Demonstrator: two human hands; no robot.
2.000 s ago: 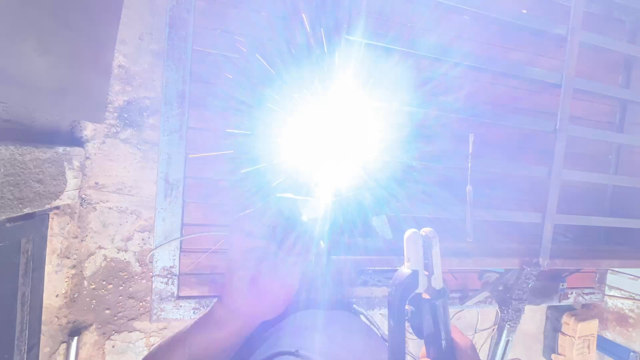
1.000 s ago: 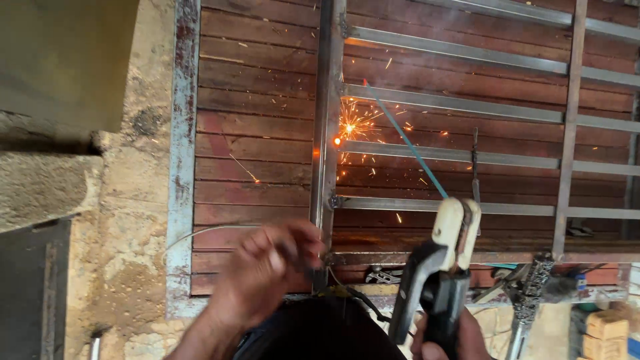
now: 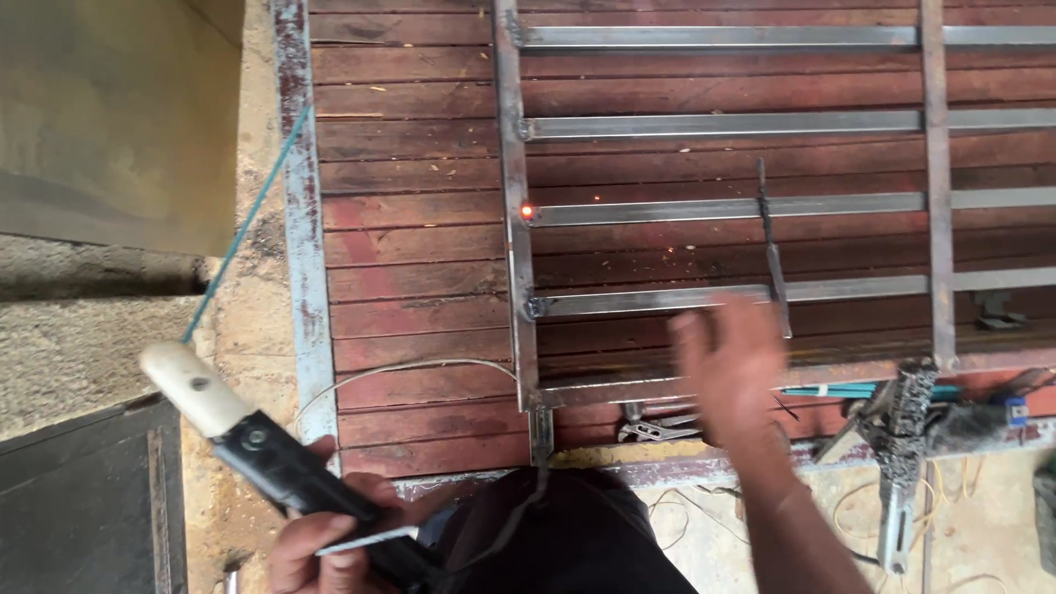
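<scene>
My left hand [image 3: 330, 536] grips an electrode holder [image 3: 272, 470] with pale jaws and a black handle; a teal-coated welding electrode [image 3: 247, 227] slants up from its jaws. My right hand [image 3: 734, 363], blurred, reaches over the lower rail of a steel frame [image 3: 516, 264], its thumb apart and nothing visible in it. Just beside its fingers, a thin metal tool [image 3: 773, 260] lies across the frame's crossbars. A small weld spot [image 3: 527, 212] glows orange where a crossbar [image 3: 726, 210] meets the left upright. The joint below it has a dark weld.
The frame rests on a red slatted surface [image 3: 412, 318] with a worn blue metal edge [image 3: 309, 272]. Pliers [image 3: 660, 429], teal electrodes [image 3: 833, 389] and a spatter-crusted metal tool [image 3: 899, 462] lie near the front edge. Cables [image 3: 841, 511] loop below. A dark panel [image 3: 82, 503] stands at left.
The arc's glare and then most sparks have gone. The electrode holder has passed from my right hand to my left and is now at the left. My right hand has moved up over the frame.
</scene>
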